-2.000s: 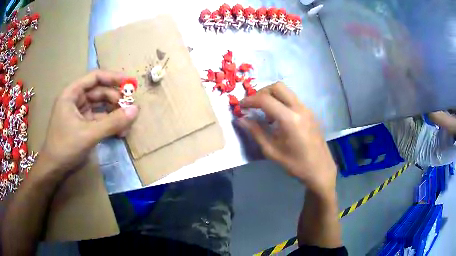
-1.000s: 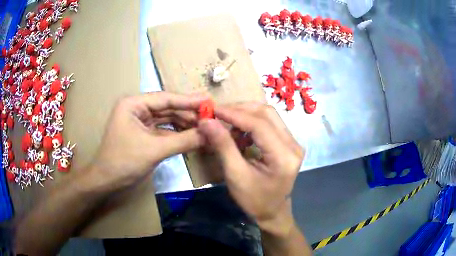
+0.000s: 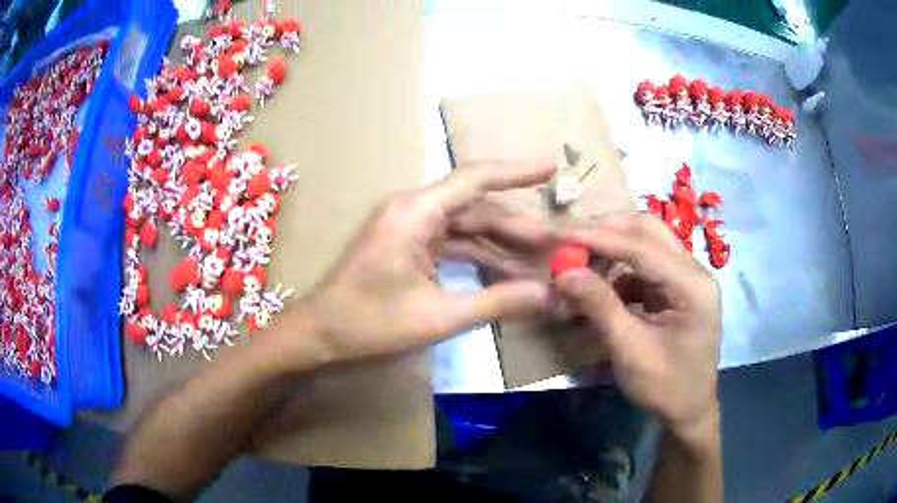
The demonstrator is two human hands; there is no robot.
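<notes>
A doll figurine with a red head (image 3: 568,259) is between the fingertips of my right hand (image 3: 644,305), over the small cardboard pad (image 3: 531,123). Its body is hidden by the fingers. My left hand (image 3: 413,265) is beside it, fingers spread and slightly blurred, apart from the figurine or barely touching it. A whitish glue pot (image 3: 568,189) with a thin stick lies on the pad behind the hands. A loose cluster of red hair pieces (image 3: 686,208) lies on the bare metal to the right.
A loose pile of figurines (image 3: 202,187) covers the large cardboard sheet (image 3: 359,88) at left. A blue bin (image 3: 90,236) full of figurines is at far left. A row of figurines (image 3: 716,106) stands at far right. A white bottle-like thing (image 3: 807,61) is at the far right corner.
The view has swung left, showing the blue bin. My right hand took a red piece from the cluster and joined the left at the figurine. My left fingers have now opened away from it.
</notes>
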